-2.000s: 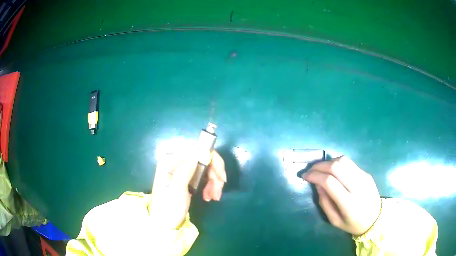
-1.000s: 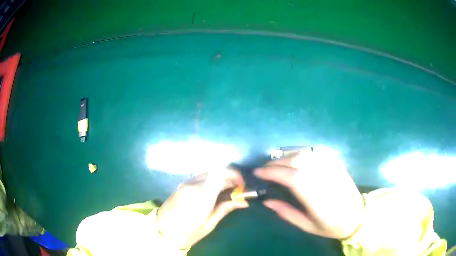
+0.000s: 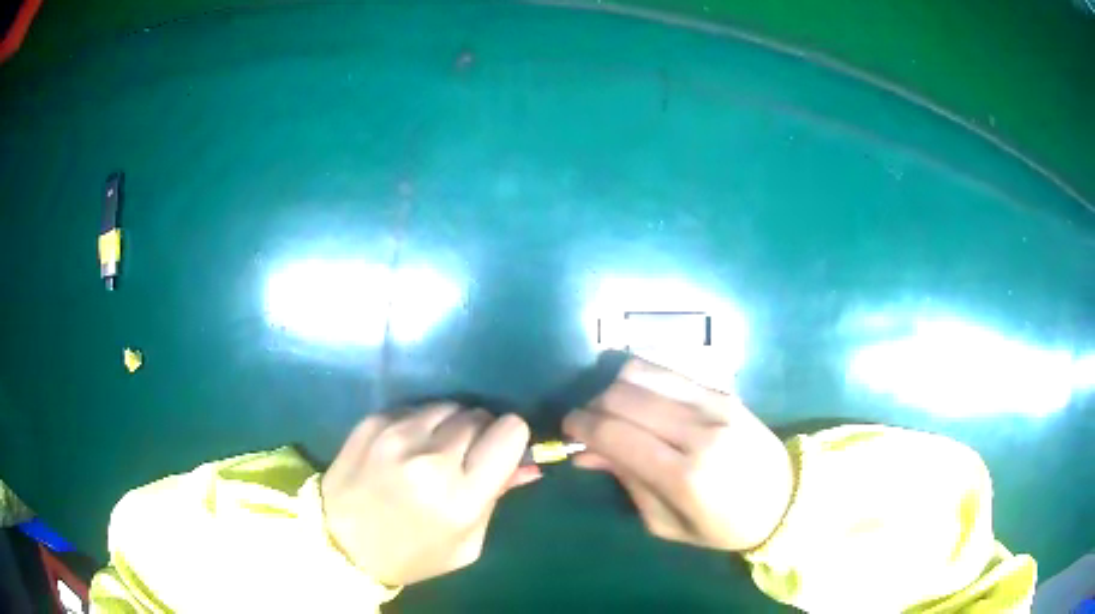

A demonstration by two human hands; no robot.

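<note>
A small stick with a yellow band (image 3: 551, 452) is held between my hands at the lower middle. My left hand (image 3: 423, 486) grips its dark left end. My right hand (image 3: 682, 458) has its fingertips at the bright metal end on the right; the fingers hide part of that end. A silver-grey, untaped stick (image 3: 668, 327) lies in the lamp glare just beyond my right hand, its surface nearly washed out.
A dark taped unit (image 3: 112, 230) lies at the far left, metal end towards me. A crumpled yellow tape scrap (image 3: 132, 359) lies below it. The green bench (image 3: 504, 156) has strong lamp reflections and a dark seam. A red edge shows at top left.
My hands have come together around the stick, whose yellow band now shows between them. My right hand has left the place beside the untaped stick. The view has shifted, moving the bench items up and left.
</note>
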